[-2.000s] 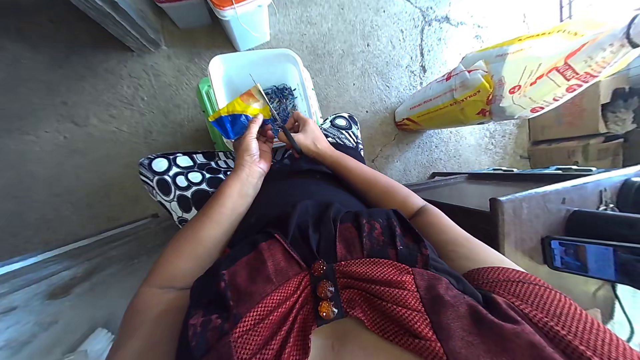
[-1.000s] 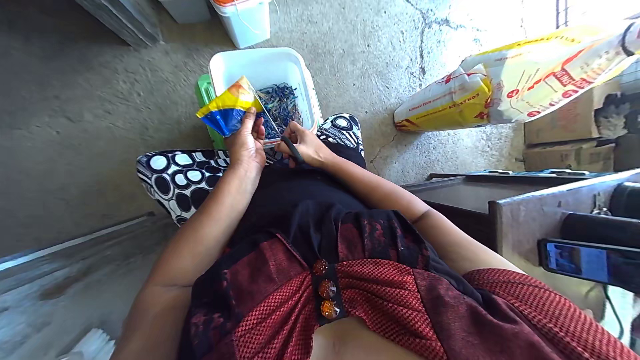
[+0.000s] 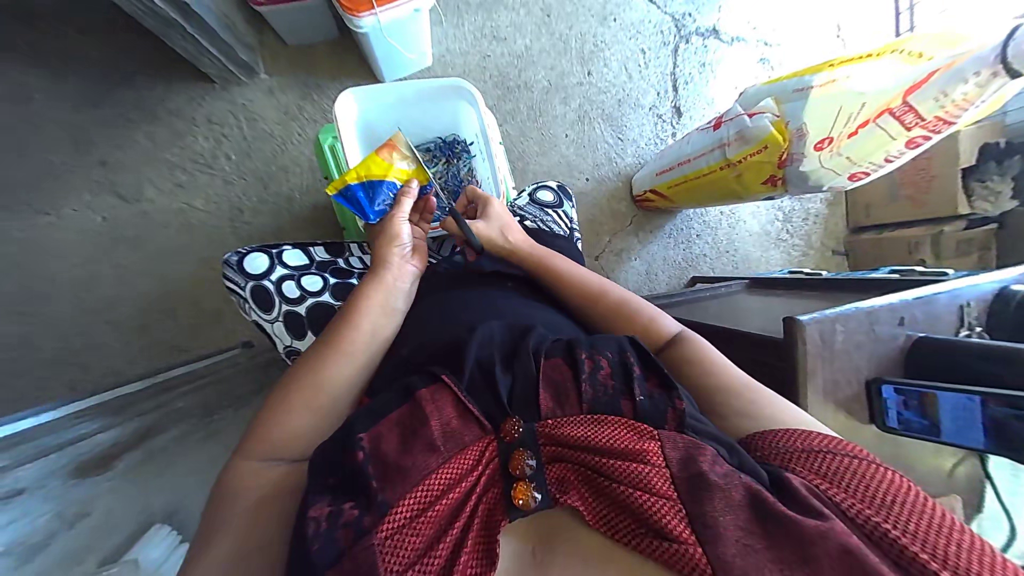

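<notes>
My left hand (image 3: pixel 406 228) grips a blue and yellow plastic packet (image 3: pixel 376 182), thumb on top, above a white plastic tub (image 3: pixel 412 94). In my right hand (image 3: pixel 490 224) is a pair of scissors (image 3: pixel 466 230) with black handles. The scissor blades run along the packet's right edge, pointing away from me. Thin dark-blue and pale cut strips (image 3: pixel 450 164) lie heaped inside the tub, partly hidden by my hands and the packet. Whether the blades are closed together cannot be made out.
Under the tub's left side shows a green plastic container (image 3: pixel 330 152). Beyond stands a white bucket with an orange lid (image 3: pixel 392 40). A tall yellow and white printed sack (image 3: pixel 712 160) is on the right, near cardboard boxes (image 3: pixel 920 192), an open drawer (image 3: pixel 744 308) and a phone (image 3: pixel 948 416).
Both hands stay over the tub with the packet and scissors. The blades, seen apart from much of the packet's edge a second ago, now lie against it.
</notes>
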